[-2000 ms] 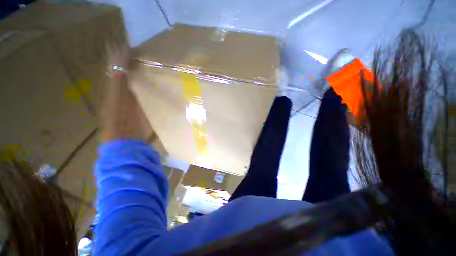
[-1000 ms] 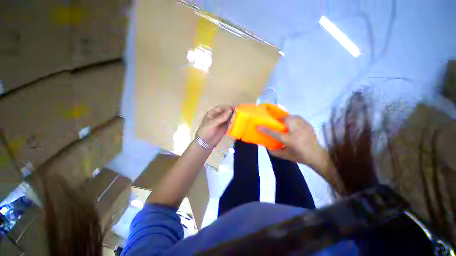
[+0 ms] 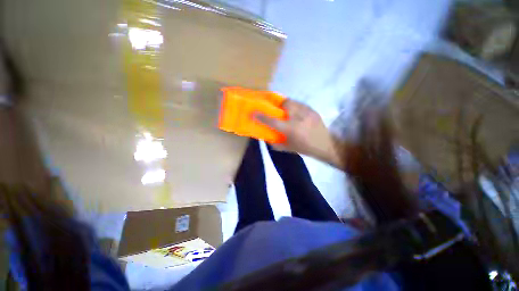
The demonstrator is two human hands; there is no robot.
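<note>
A large brown carton [image 3: 199,159] fills the left and middle of the view, with glossy yellow tape [image 3: 145,96] down its top face. My right hand [image 3: 299,128] is shut on the orange tape dispenser [image 3: 247,113], which is over the carton's right part. Whether it touches the carton I cannot tell. My left forearm is blurred at the left edge, with a glint at the wrist. The left hand is too dark and cut off to read.
A smaller open carton [image 3: 165,224] with a white label stands below the large one, with printed white material inside. Another brown carton [image 3: 455,108] is at the right. Shiny pale floor [image 3: 336,51] shows between the cartons. My dark-clad legs are beside the large carton.
My left hand has left the dispenser and swung to the far left. My right hand still holds the dispenser, now further left and higher in view. The view has shifted, and the carton appears larger.
</note>
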